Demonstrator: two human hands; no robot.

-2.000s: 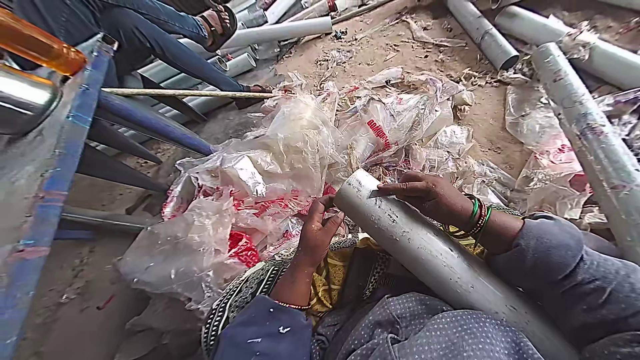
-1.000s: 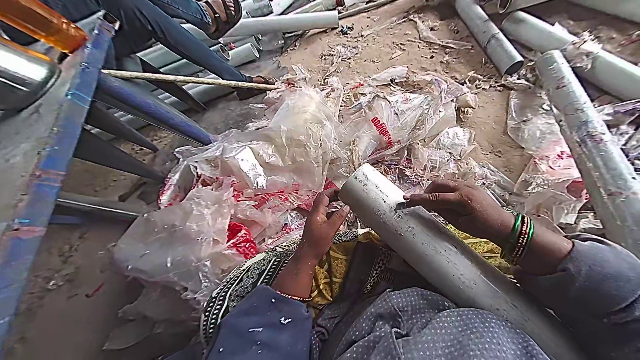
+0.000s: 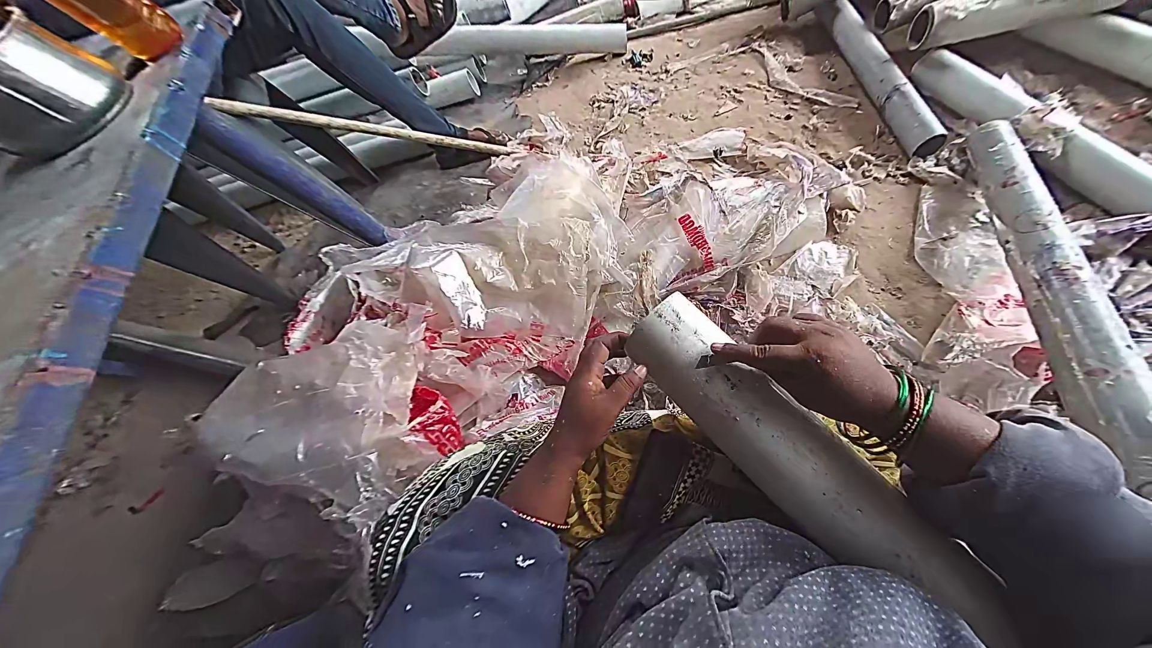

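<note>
A grey plastic pipe (image 3: 792,441) lies slantwise across my lap, its open end pointing up and left. My left hand (image 3: 594,387) is at that end, thumb and fingertips against the rim's left side. My right hand (image 3: 801,360) lies over the pipe's upper side, holding a small dark flat piece, perhaps a blade (image 3: 707,358), against the surface near the end. Most of that piece is hidden under the fingers. The pipe's end is paler than its body. Crumpled clear plastic film (image 3: 540,243) with red print lies just beyond both hands.
More grey pipes lie at right, one long pipe (image 3: 1062,288) close by, others (image 3: 882,81) farther back. At left stand a blue-edged table (image 3: 117,261) with a metal vessel (image 3: 54,90) and blue metal legs (image 3: 279,180). A thin stick (image 3: 360,126) crosses near another person's leg and sandalled foot (image 3: 423,22).
Over the last two seconds my right hand has shifted a little along the pipe near its end. My left hand stays at the rim.
</note>
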